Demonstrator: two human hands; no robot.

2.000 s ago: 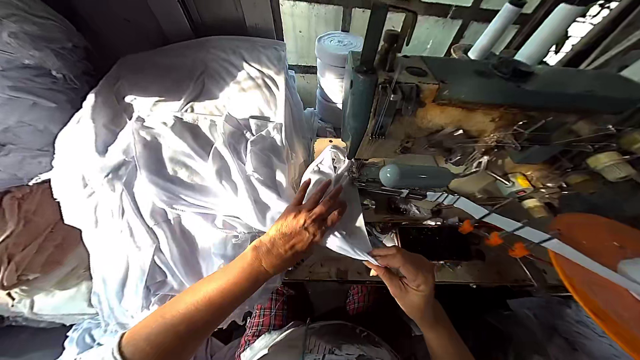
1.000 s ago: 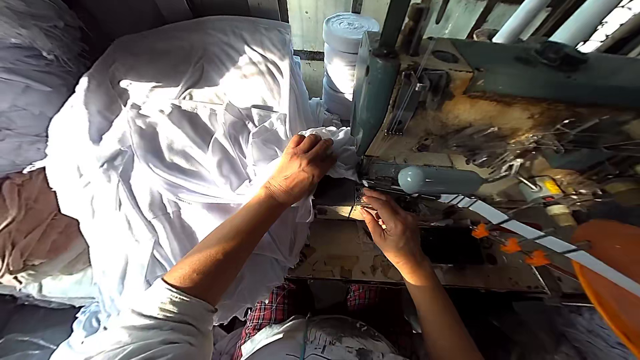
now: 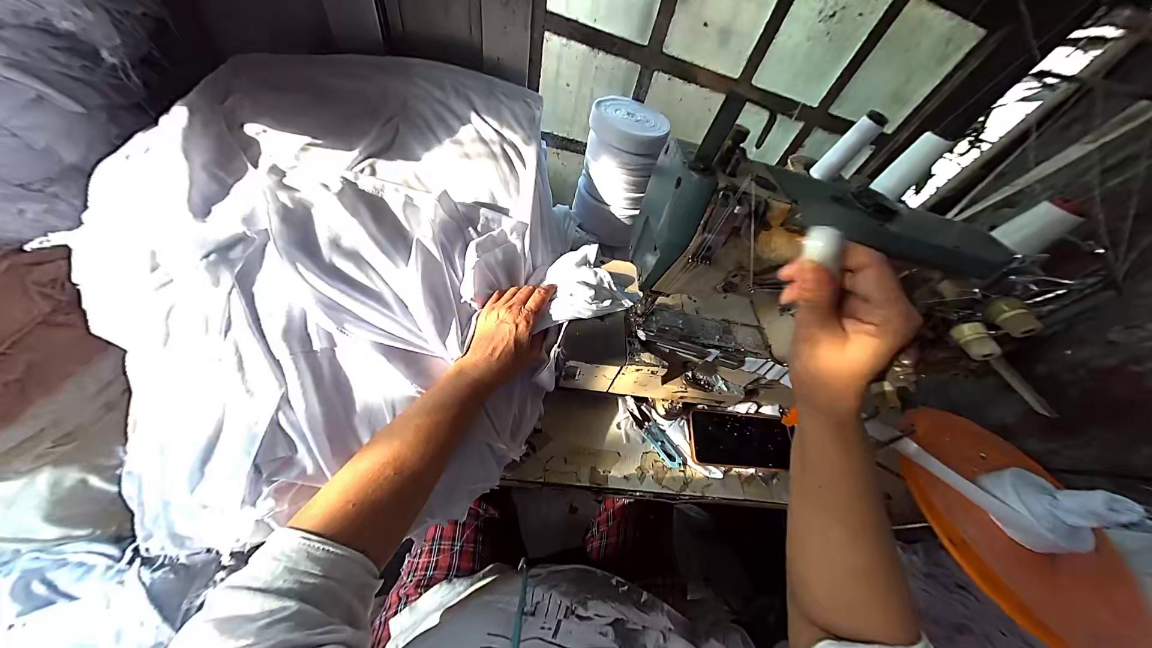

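Note:
My left hand (image 3: 508, 333) lies palm down on a bunched part of a large heap of white cloth (image 3: 315, 297), its thumb hidden. From under its fingertips a gathered end of the cloth reaches right to the needle area of a grey-green industrial sewing machine (image 3: 670, 216). My right hand (image 3: 846, 315) is raised in front of the machine's arm, its fingers curled round a pale, rounded cylinder (image 3: 823, 248); both are blurred. Below the machine bed, a dark-screened phone (image 3: 740, 439) and blue-handled thread snips (image 3: 662, 445) lie on the worn table top.
A rolled white fabric strip (image 3: 621, 162) stands behind the machine's left end. Thread cones (image 3: 848, 146) stand on its far side. An orange round tray (image 3: 1008, 540) with white strips is at the lower right. Pinkish cloth (image 3: 54, 351) is piled at far left.
My right hand has moved up and away from the front of the machine bed. My left hand stays on the cloth. The grey-green rounded cylinder no longer shows over the bed, and phone and snips now show.

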